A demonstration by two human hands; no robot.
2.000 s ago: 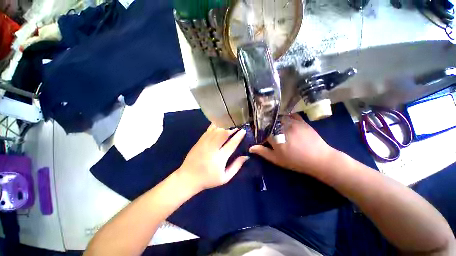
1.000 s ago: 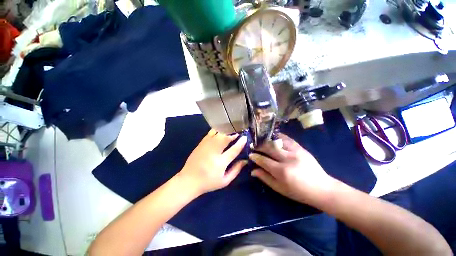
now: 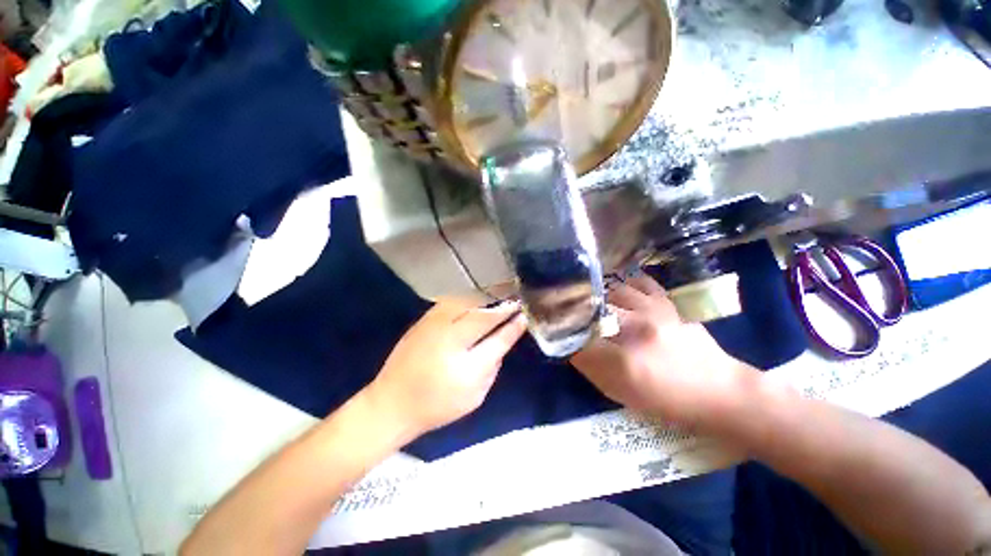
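Observation:
A navy garment panel (image 3: 315, 320) lies flat on the white table under the head of the sewing machine (image 3: 761, 81). My left hand (image 3: 440, 358) rests on the panel left of the needle area, its fingertips at the chrome guard (image 3: 549, 250). My right hand (image 3: 663, 353) rests on the panel right of the guard, its fingertips partly behind machine parts. Both hands press on the cloth; I cannot see cloth pinched between the fingers. The chrome guard hides the needle, the presser foot and the fingertips' contact with the cloth.
Dark red scissors (image 3: 842, 299) lie right of the panel, beside a bright-screened device (image 3: 951, 255). A navy cloth heap (image 3: 207, 141) with a pale grey piece (image 3: 214, 285) is upper left. A wristwatch (image 3: 560, 76) is strapped to the machine head. A purple device (image 3: 30, 418) is far left.
The panel has moved up and away from me under the machine, baring the ruler marks on the table's front edge. My hands stay beside the needle area. The machine head looks nearer.

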